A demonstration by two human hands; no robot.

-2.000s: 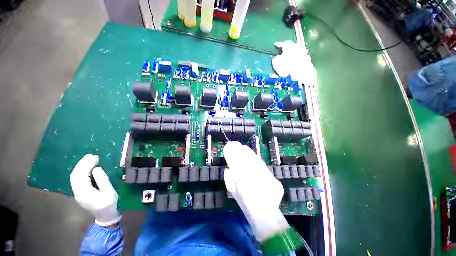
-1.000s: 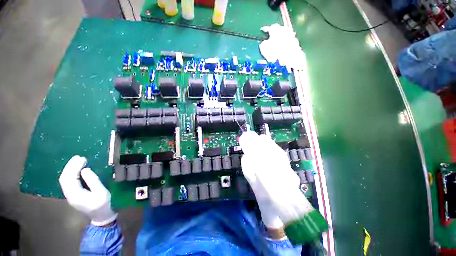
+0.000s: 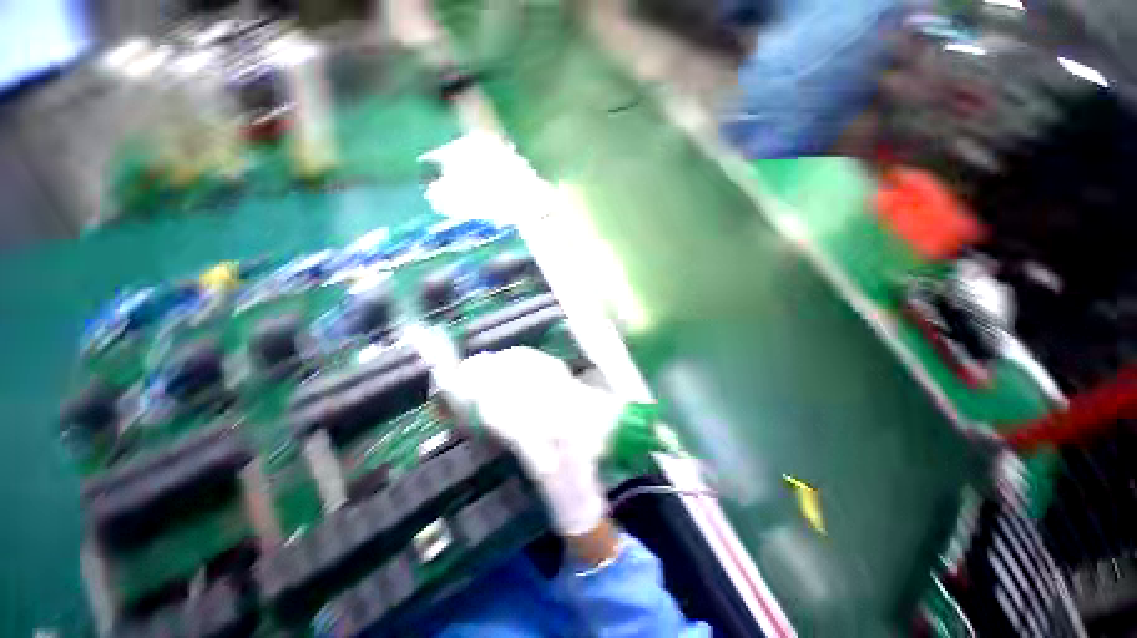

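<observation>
The frame is blurred. The power circuit board [image 3: 374, 455], crowded with dark block components [image 3: 362, 386] and small blue components [image 3: 430, 239] along its far side, fills the lower left. My right hand [image 3: 530, 405], in a white glove, is above the board's right part. It is closed around the glue syringe [image 3: 636, 436], whose green rear end shows behind the hand. A pale tip seems to point up and left from the fingers; the needle itself is too blurred to make out. My left hand is out of the picture.
A crumpled white cloth [image 3: 480, 175] lies at the board's far right corner. Blurred spare glue tubes [image 3: 309, 119] stand beyond. A white-and-red rail [image 3: 723, 536] edges the green conveyor [image 3: 773, 411], which bears a yellow scrap [image 3: 808, 504]. A person's blue sleeve [image 3: 817, 75] is beyond it.
The view has swung right and blurred, so the board appears lower left and tilted. My left hand has left the picture. My right hand still holds the syringe over the board.
</observation>
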